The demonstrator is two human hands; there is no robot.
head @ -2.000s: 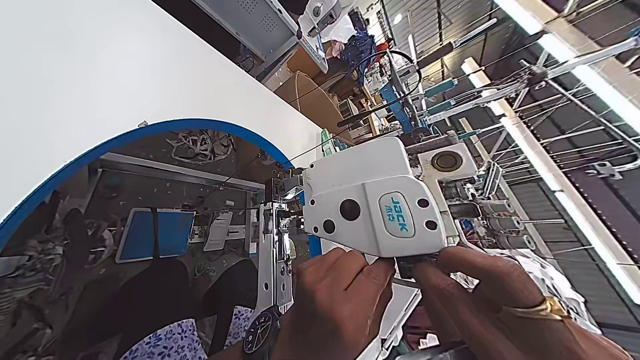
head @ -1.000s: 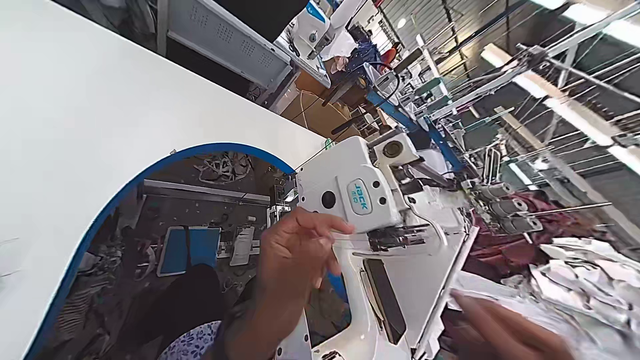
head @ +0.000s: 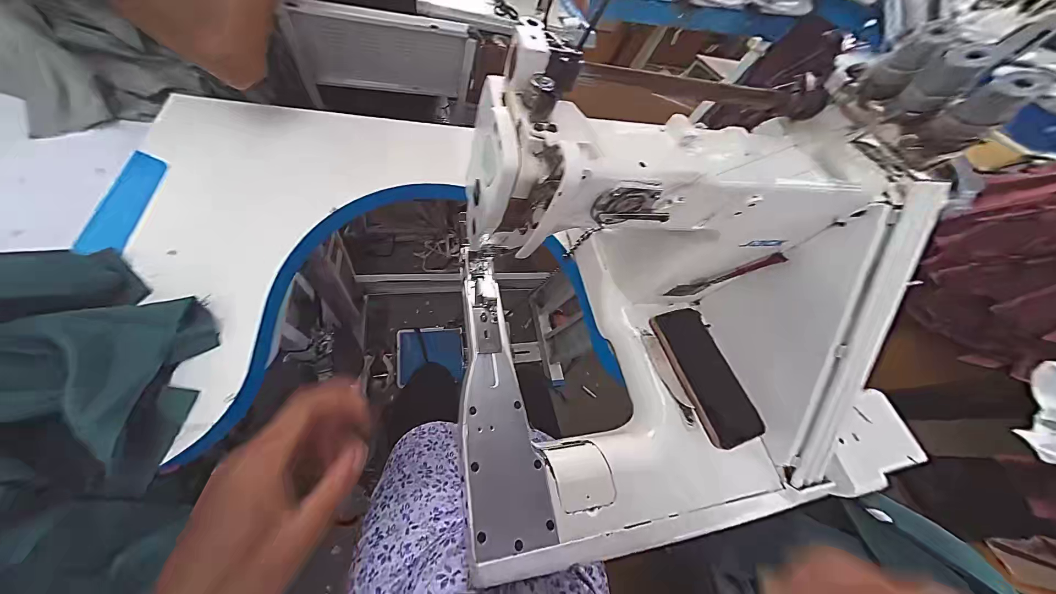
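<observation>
A white Jack industrial sewing machine (head: 718, 223) stands in front of me, its narrow metal-plated arm (head: 507, 445) pointing away over the cut-out of the table. Left of that arm, my left hand (head: 280, 487) is blurred, with fingers and thumb apart and nothing between them. My right hand (head: 841, 573) shows only as a blur at the bottom edge, near the machine's base; its fingers cannot be made out. Dark green fabric pieces (head: 74, 355) lie on the table's left side, beyond my left hand. A dark pad (head: 708, 378) rests on the machine's bed.
The white tabletop (head: 223, 173) has a blue curved edge. Grey thread cones (head: 949, 78) stand at the upper right, above maroon fabric (head: 990, 264). Another person's arm (head: 206, 33) is at the upper left. A blue pedal (head: 429, 355) sits below the cut-out.
Both hands have left the machine's head area; my left hand is now left of the machine's arm. The view has swung markedly, bringing the green fabric into sight.
</observation>
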